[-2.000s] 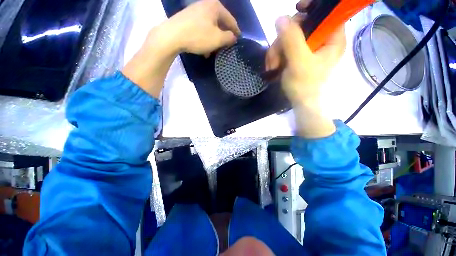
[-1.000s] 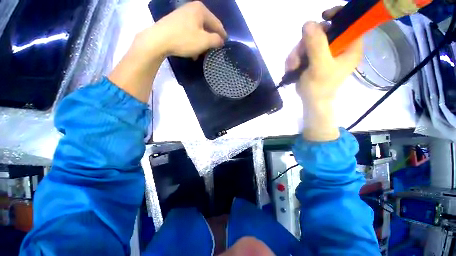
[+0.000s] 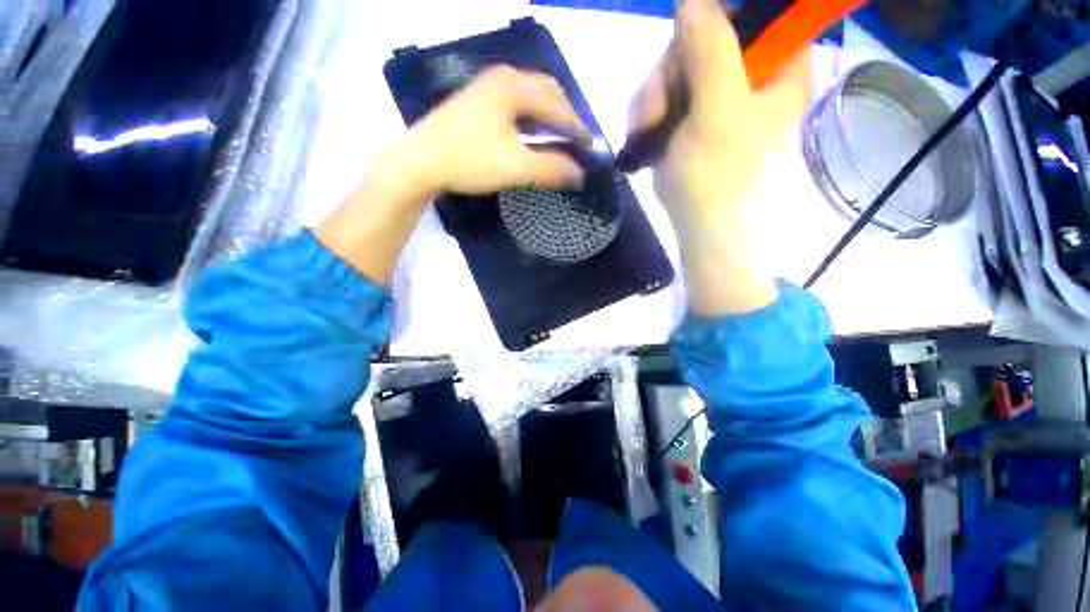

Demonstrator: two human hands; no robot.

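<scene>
A black panel (image 3: 574, 293) lies tilted on the white table, small gold points along its near edge. A round perforated disc (image 3: 559, 225) rests on it, its far part hidden by my left hand. My left hand (image 3: 496, 132) is over the panel's middle, fingertips together at the disc's far edge; whether they hold a small part cannot be told. My right hand (image 3: 717, 132) grips the orange corded hand tool (image 3: 801, 36), its dark front end pointing left at my left fingertips, by the panel's right edge. The tool's rear is cut off by the top edge.
A silver round pan (image 3: 902, 150) stands at the right, with the black cable (image 3: 891, 179) crossing it. Wrapped black panels lie at the left (image 3: 120, 132) and right (image 3: 1052, 167). More black panels (image 3: 442, 454) stand below the table's front edge, beside a control box (image 3: 684, 502).
The tool's dark end has moved up and left from the panel's lower right edge to my left fingertips. My left hand has shifted slightly right and down. More of the panel's far end shows.
</scene>
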